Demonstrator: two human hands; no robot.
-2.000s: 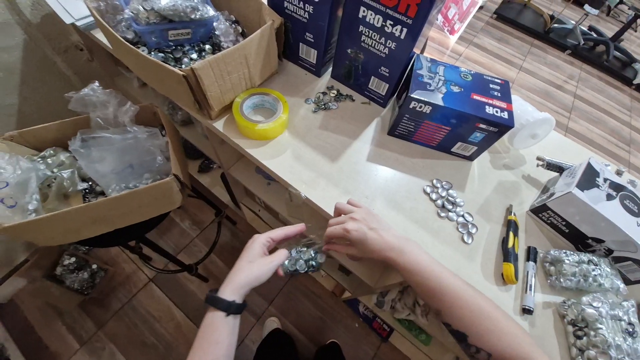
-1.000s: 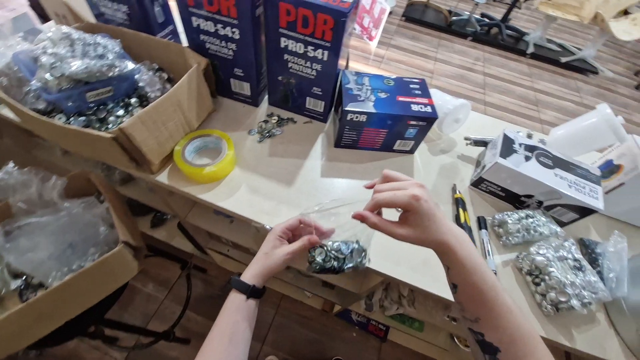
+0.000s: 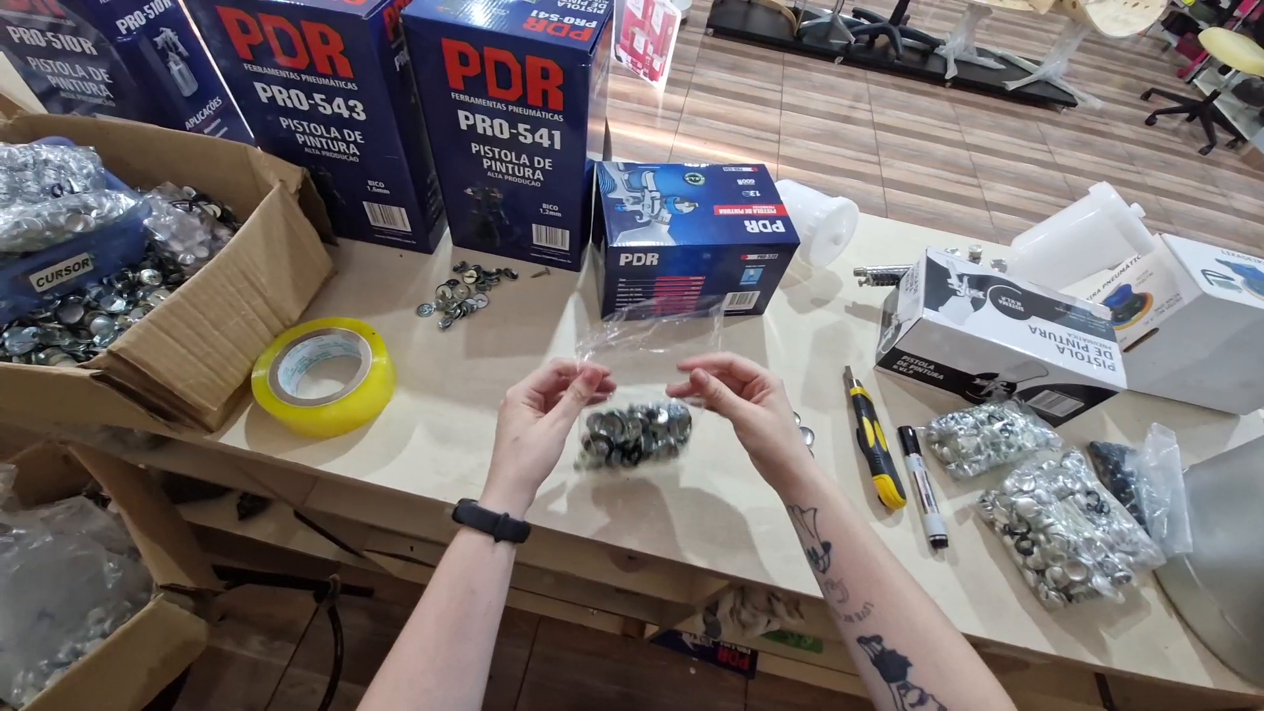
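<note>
A clear plastic bag of metal buttons (image 3: 637, 433) hangs between my hands above the worktable. My left hand (image 3: 548, 405) pinches its left side, and my right hand (image 3: 736, 395) pinches its right side. The buttons sag at the bottom of the bag, while its thin upper part stands up toward the blue spray gun box (image 3: 696, 242). A small pile of metal buttons and small parts (image 3: 459, 296) lies beyond my left hand. Some loose buttons (image 3: 805, 433) show partly from behind my right hand.
A yellow tape roll (image 3: 324, 377) lies beside an open cardboard box (image 3: 222, 306) of metal parts. On the right are a utility knife (image 3: 873, 439), a marker (image 3: 923, 489), filled bags (image 3: 1071, 528) and a white-and-black box (image 3: 997, 331). Tall blue boxes (image 3: 504, 138) stand behind. Another carton (image 3: 148, 553) sits lower left.
The bag has come up from near the table's front edge to above the tabletop. My hands have moved to opposite sides of it. The view has shifted.
</note>
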